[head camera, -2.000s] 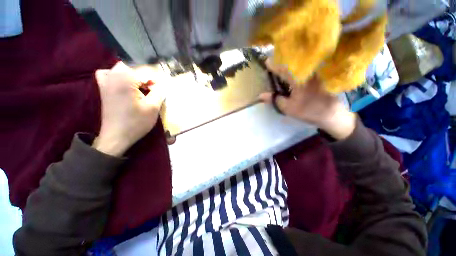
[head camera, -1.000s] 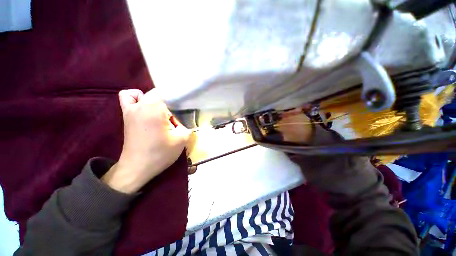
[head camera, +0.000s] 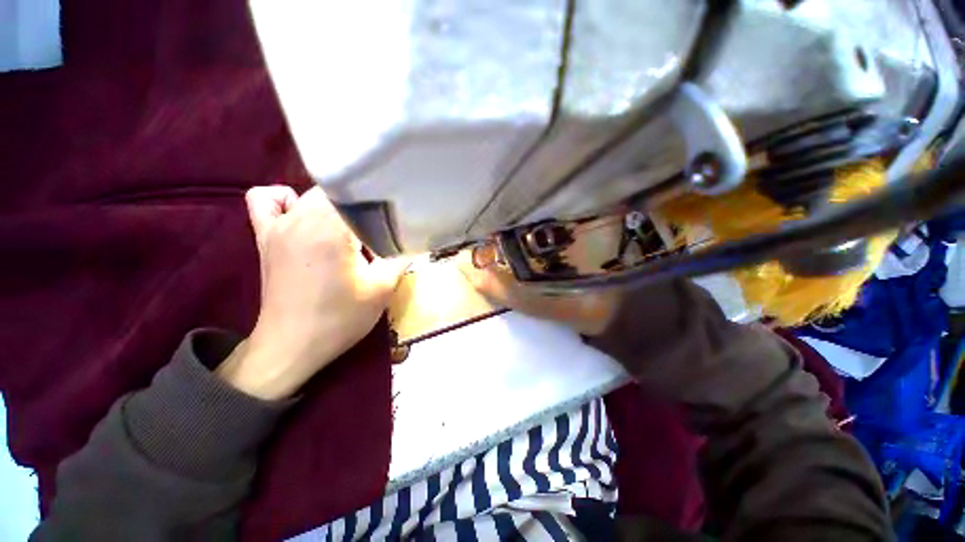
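A maroon garment panel (head camera: 138, 275) spreads over the left of the table and hangs over its front edge. My left hand (head camera: 317, 275) is closed on the panel's right edge, beside the machine head, with its fingertips near the bed cover. The white-grey machine head (head camera: 476, 106) fills the upper middle and hides the needle area. My right hand (head camera: 550, 302) reaches under the head to the right of my left hand. Its fingers are partly covered by the head, so what it holds cannot be seen. The yellowish bed cover (head camera: 439, 296) shows between the hands.
The white table edge (head camera: 508, 423) has a measuring tape along it. A striped apron (head camera: 529, 466) covers my lap, with maroon cloth (head camera: 656, 455) beside it. Yellow fluffy pompoms (head camera: 804, 286) hang at the right. Blue fabric (head camera: 910, 392) lies at the far right.
The view has shifted, so the machine head now covers the middle. My right hand has moved left, closer to my left hand. The scissor-like black handles at it earlier are not visible there now.
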